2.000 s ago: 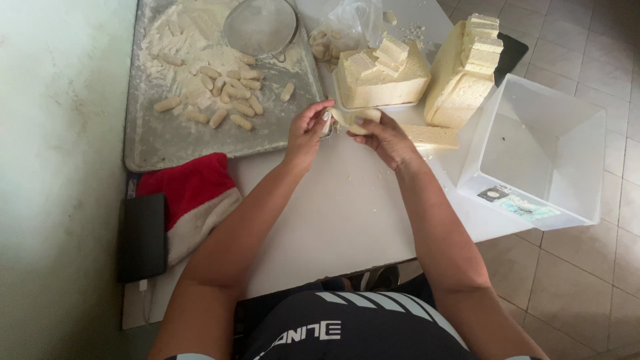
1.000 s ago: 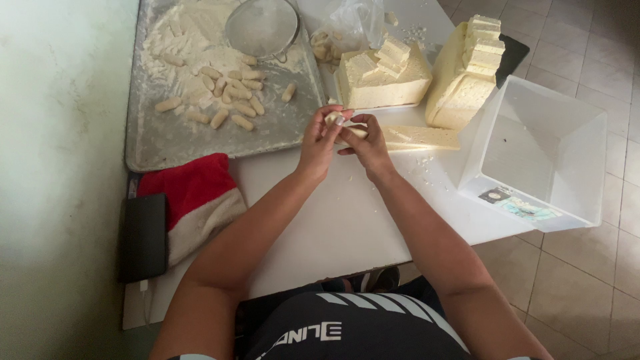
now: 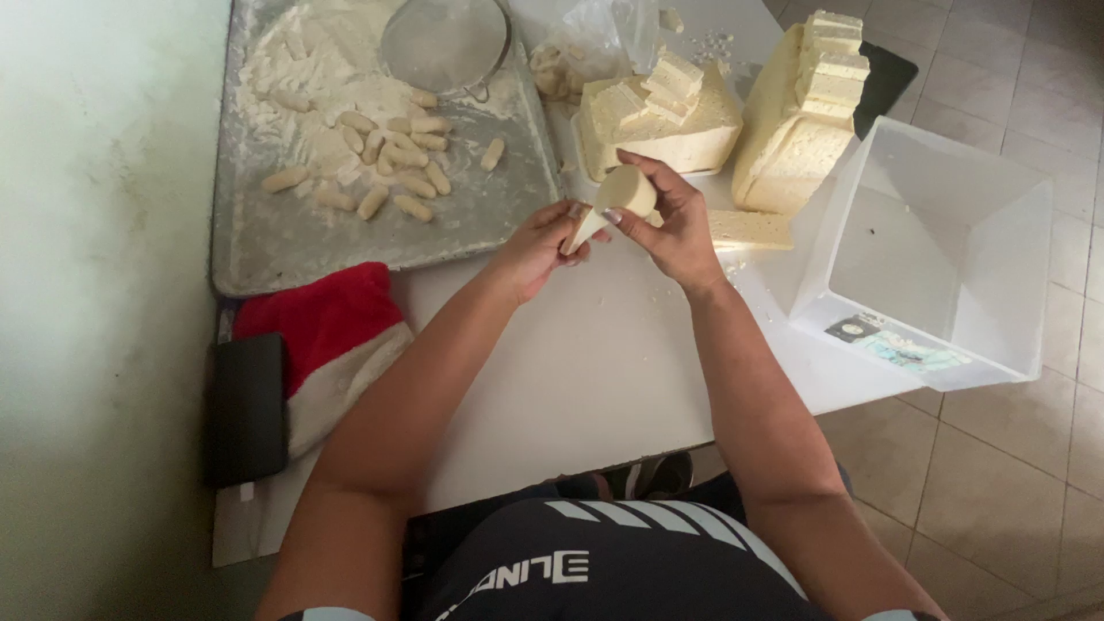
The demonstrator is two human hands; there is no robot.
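Between my hands a strip of pale dough [image 3: 626, 191] runs from a roll down to a narrow end. My right hand [image 3: 673, 216] grips the roll, thumb on its near side. Pinched in the fingers of my left hand [image 3: 552, 241] is the narrow end, along with what looks like a stick of cheese, partly hidden. Behind them stands a cheese block [image 3: 664, 142] with cut sticks on top. A flat cheese slab [image 3: 750, 230] lies right of my right hand. Several finger-shaped dough pieces [image 3: 403, 155] rest on the floured metal tray [image 3: 302, 250] at the left.
A sieve [image 3: 444, 43] lies on the tray. A plastic bag [image 3: 586, 43] sits behind the block. Another tall cheese block [image 3: 789, 121] stands beside a clear plastic bin [image 3: 906, 250]. A red and white cloth [image 3: 332, 336] and a black device [image 3: 250, 410] lie at the left edge, by the wall.
One second ago my hands were close together around the dough. Now they are farther apart, with the pale roll in view between them.
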